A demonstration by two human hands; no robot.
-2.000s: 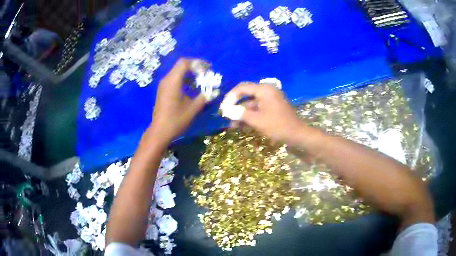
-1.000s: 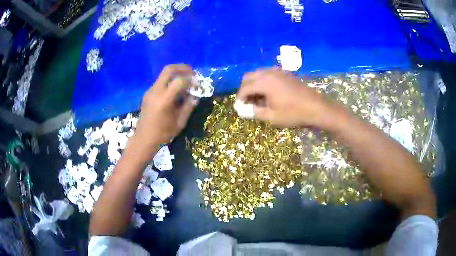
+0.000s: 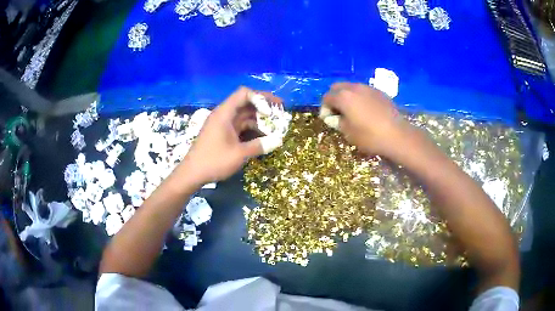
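My left hand (image 3: 234, 130) holds a white plastic housing (image 3: 274, 121) between thumb and fingers, over the upper left edge of the brass pile. White covers show on its thumb and a fingertip. My right hand (image 3: 359, 118) is at the top of the loose brass terminals (image 3: 310, 188), apart from the left hand. Its fingers are bent together with a white cover at the tip; whether it pinches a brass piece cannot be seen. Loose white housings (image 3: 152, 146) lie on the dark surface at left, partly behind my left forearm.
A blue sheet (image 3: 304, 42) lies beyond the piles. Fitted housings (image 3: 224, 13) sit at its far side, and one white block (image 3: 384, 82) near its front edge. A clear bag of brass pieces (image 3: 401, 209) is at right, partly under my right forearm. A white knotted plastic scrap (image 3: 45, 218) is at left.
The view has shifted, so the blue sheet sits differently. My left hand has kept the housing and moved nearer the brass pile. My right hand has stayed by the pile's far end, its fingers blurred earlier.
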